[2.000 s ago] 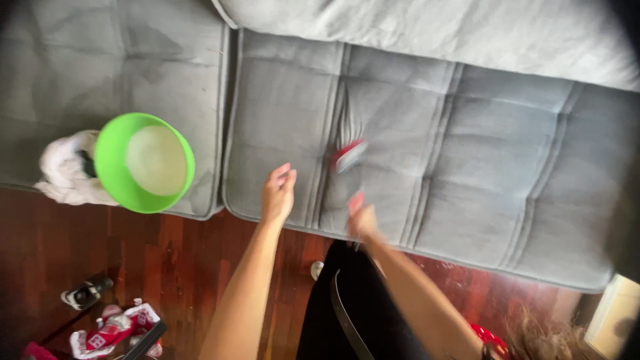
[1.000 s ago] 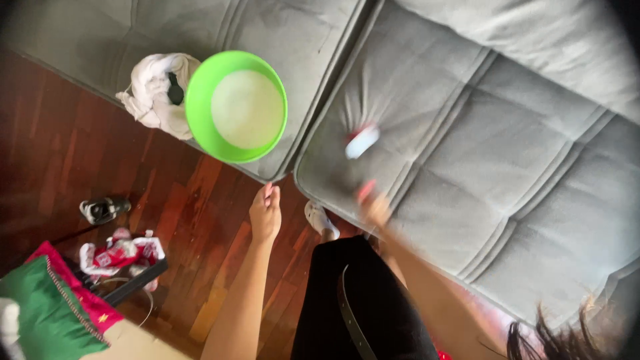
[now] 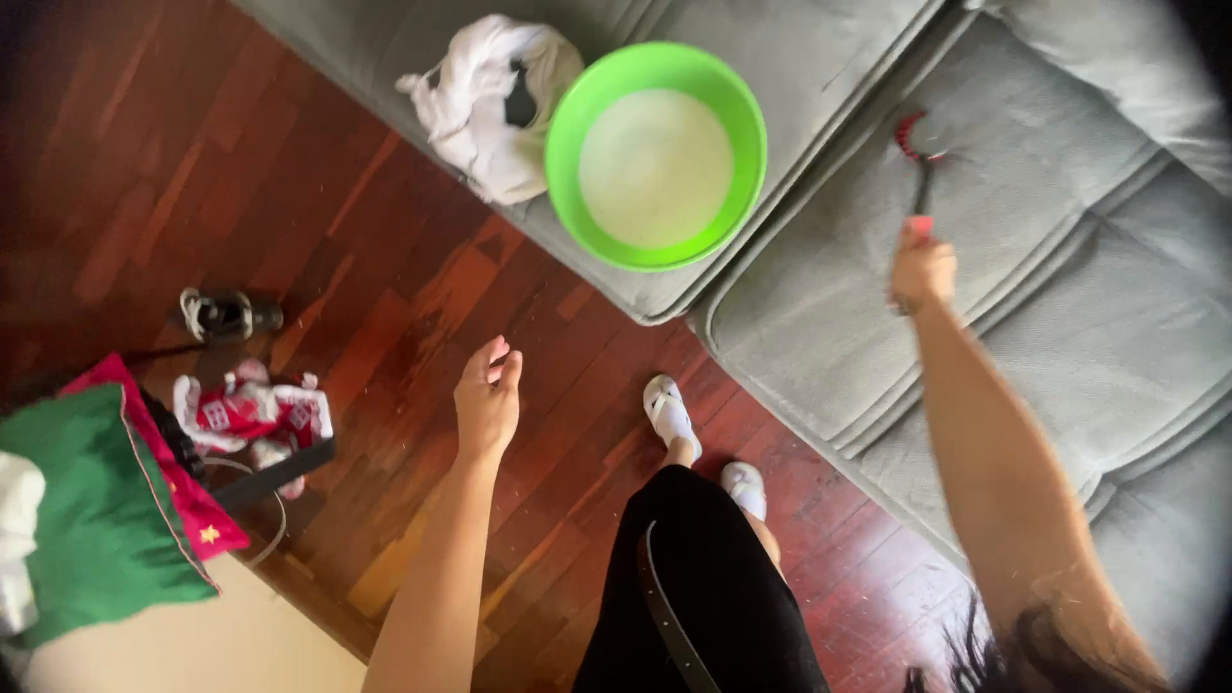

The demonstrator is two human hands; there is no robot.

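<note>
My right hand [image 3: 924,268] grips the dark handle of a red-headed scrub brush [image 3: 919,144], whose head is over the grey sofa seat cushion [image 3: 828,318]. The brush head is slightly blurred. My left hand [image 3: 489,399] hangs over the wooden floor with bent fingers and holds nothing. Between the two hands, farther up, a bright green basin [image 3: 664,252] with whitish, cloudy liquid stands on the adjoining cushion. A crumpled white cloth [image 3: 481,106] lies against its left side.
A black shoe [image 3: 226,316] and a red and white cloth item [image 3: 255,414] lie on the floor at left. Green and crimson fabric [image 3: 96,500] covers part of a pale surface at lower left. My feet in white shoes [image 3: 672,414] stand near the sofa edge.
The view has turned and shifted left, bringing the basin nearer the middle. My right hand still holds the brush, now farther up the cushion near the seam. My left hand stays empty.
</note>
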